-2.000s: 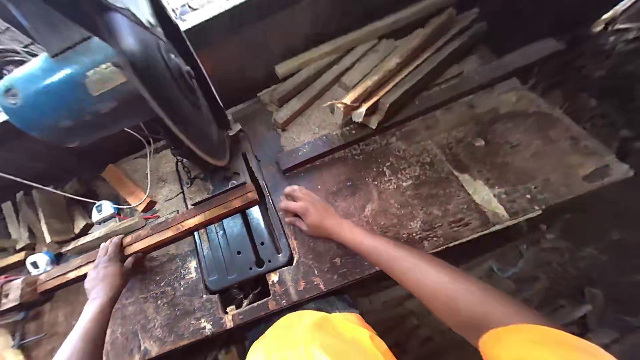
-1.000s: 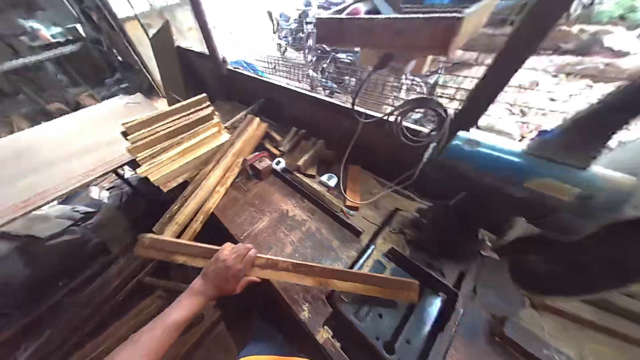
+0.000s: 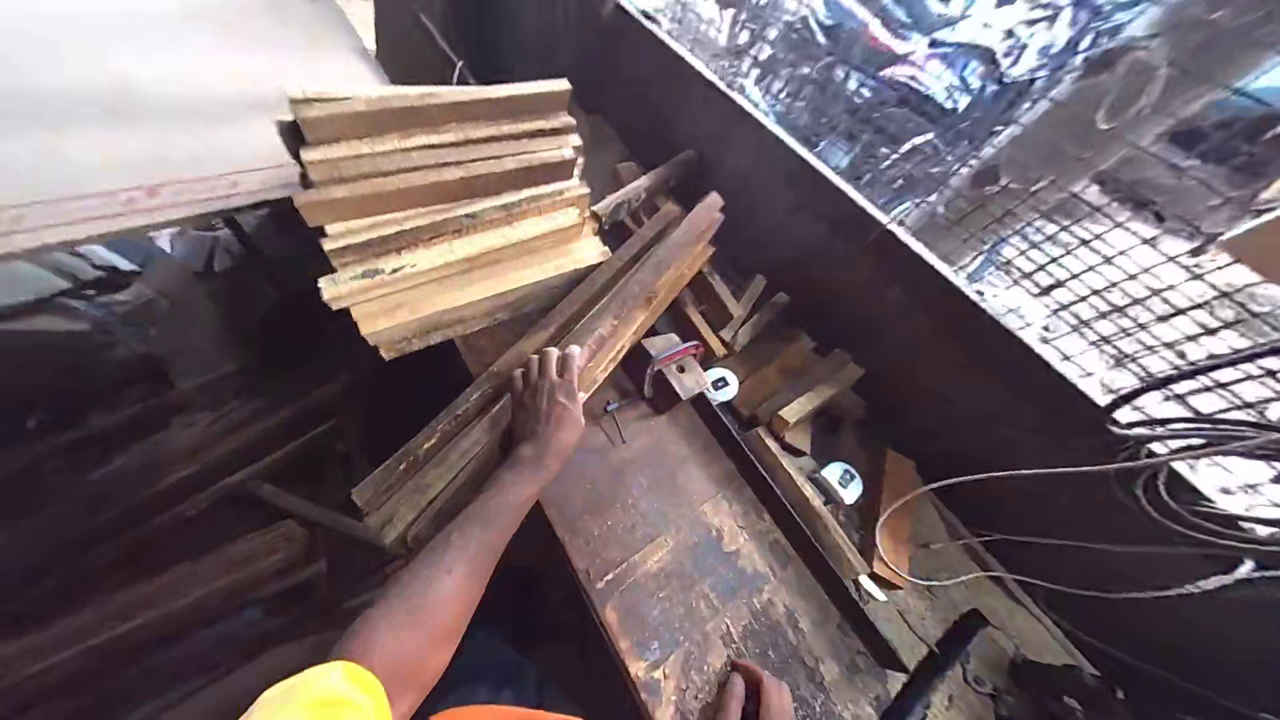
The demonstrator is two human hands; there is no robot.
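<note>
My left hand point(image 3: 547, 415) lies over the wooden strips point(image 3: 640, 300) that are laid side by side across the far end of the bench point(image 3: 680, 540); its fingers rest on their upper faces, and whether it grips one I cannot tell. Beyond it is a neat stack of sawn strips point(image 3: 450, 210). Low in the view, partly cut off by the frame's edge, my right hand point(image 3: 757, 690) is at the bench surface with its fingers curled; whether anything is in it is unclear.
A dark straight fence point(image 3: 790, 520) runs along the bench. Beside it are two tape measures point(image 3: 840, 483), a wooden block point(image 3: 676, 367), offcuts point(image 3: 815, 390) and a loose cable point(image 3: 1000, 575). A pale board point(image 3: 170, 110) is at upper left, more timber point(image 3: 200, 590) at lower left, and a dark low wall point(image 3: 850, 260) behind.
The view has swung left. A second ago my left hand held a wooden strip over the bench near the saw's metal plate; now that hand is on the strips at the bench's far end.
</note>
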